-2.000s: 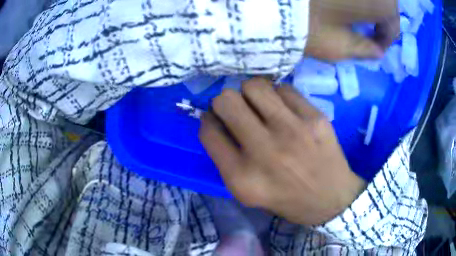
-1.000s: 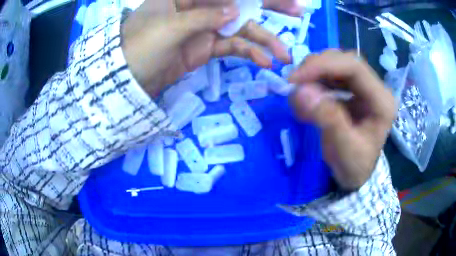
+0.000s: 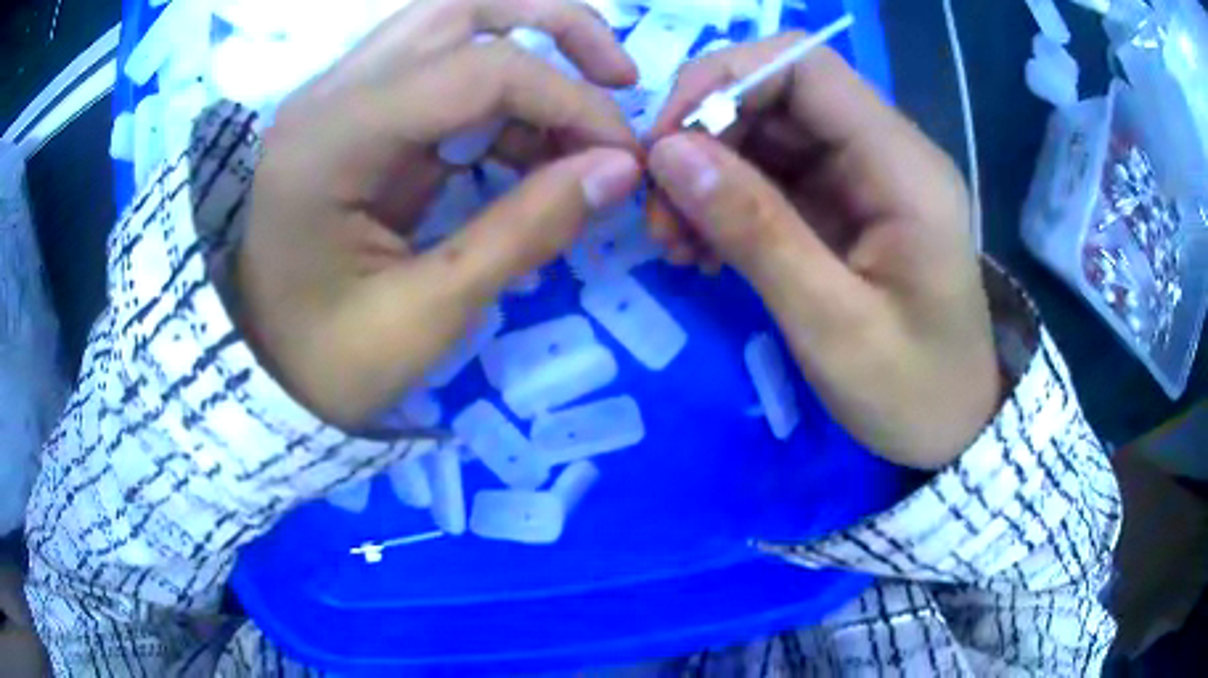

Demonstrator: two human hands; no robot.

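Note:
My left hand is at the left above the tub, thumb and forefinger pinched together; anything between them is too small to tell. White plastic shows between its fingers, held or behind I cannot tell. My right hand meets it fingertip to fingertip. It holds a thin white stem piece, its small white block near the fingers and its rod pointing up right. White housings lie in the blue tub below. Another stem piece lies near the tub's front edge.
A clear parts box of small shiny metal bits stands right of the tub. Loose white parts lie behind it. A narrow white piece lies at the tub's right side. Whitish plastic is at the far left.
My hands have come together, fingertips touching, over the tub. The stem piece now shows clearly in my right hand. The white housing seen at my left fingers is no longer clearly visible there.

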